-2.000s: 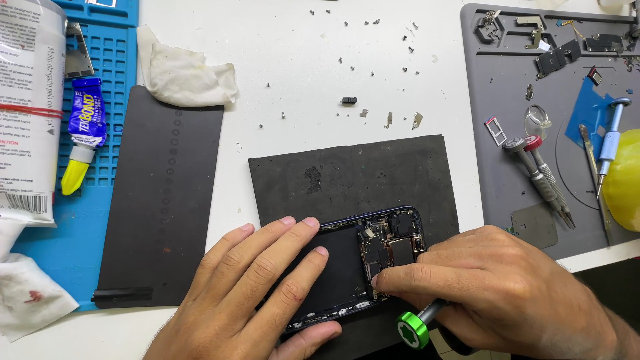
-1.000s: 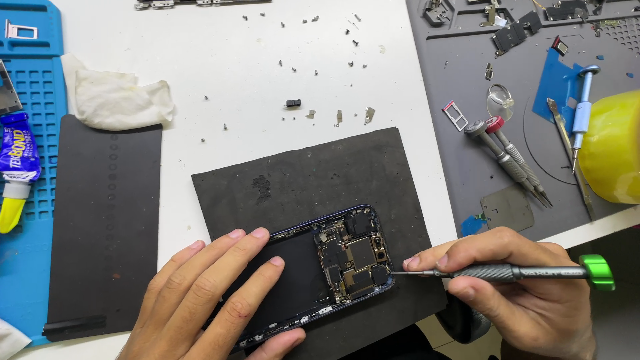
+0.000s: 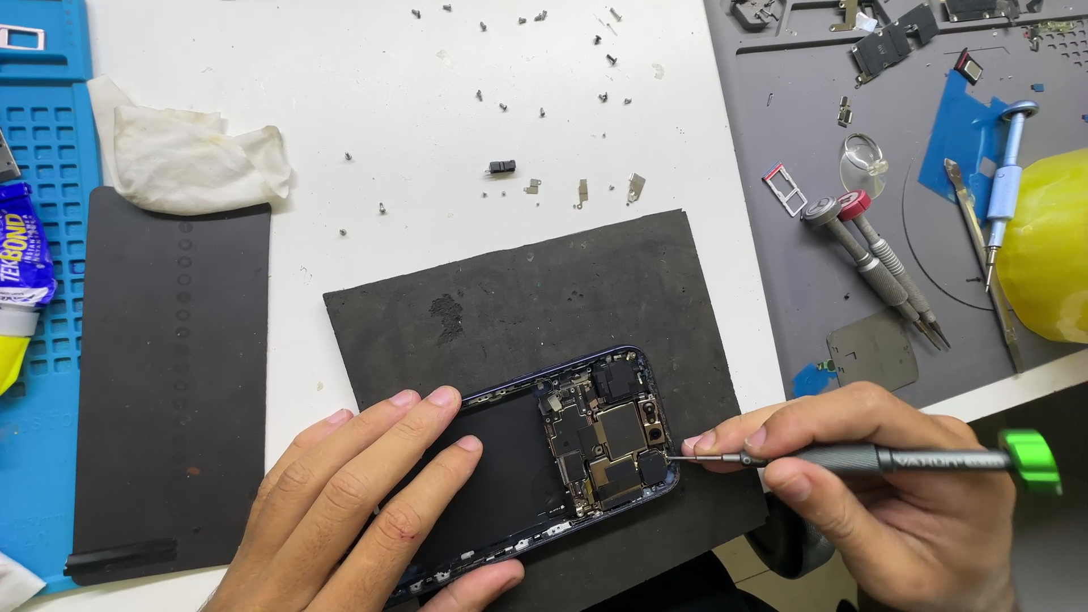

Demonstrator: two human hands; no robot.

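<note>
An opened smartphone housing (image 3: 501, 476) lies tilted on a black foam mat (image 3: 527, 297), its logic board (image 3: 608, 438) exposed at the right end. My left hand (image 3: 365, 501) holds the housing by its long edges, fingers spread over the upper edge and thumb at the lower one. A precision screwdriver (image 3: 850, 459) with a green cap is gripped in my right hand (image 3: 884, 484), lying nearly level. Its tip meets the phone's right short edge, beside the board; whether it sits in a screw cannot be told.
Small screws (image 3: 612, 59), metal brackets (image 3: 583, 192) and a black component (image 3: 502, 167) lie on the white table. At right, a grey mat (image 3: 765, 110) holds screwdrivers (image 3: 867, 263), a SIM tray (image 3: 784, 189) and a metal pry tool (image 3: 977, 246). At left are a cloth (image 3: 195, 157), a dark panel (image 3: 174, 382) and a glue tube (image 3: 24, 246).
The screwdriver, earlier pointing down with my right fingers over the board, has swung level, its tip now at the phone's right edge. My left hand still holds the phone. The view has shifted.
</note>
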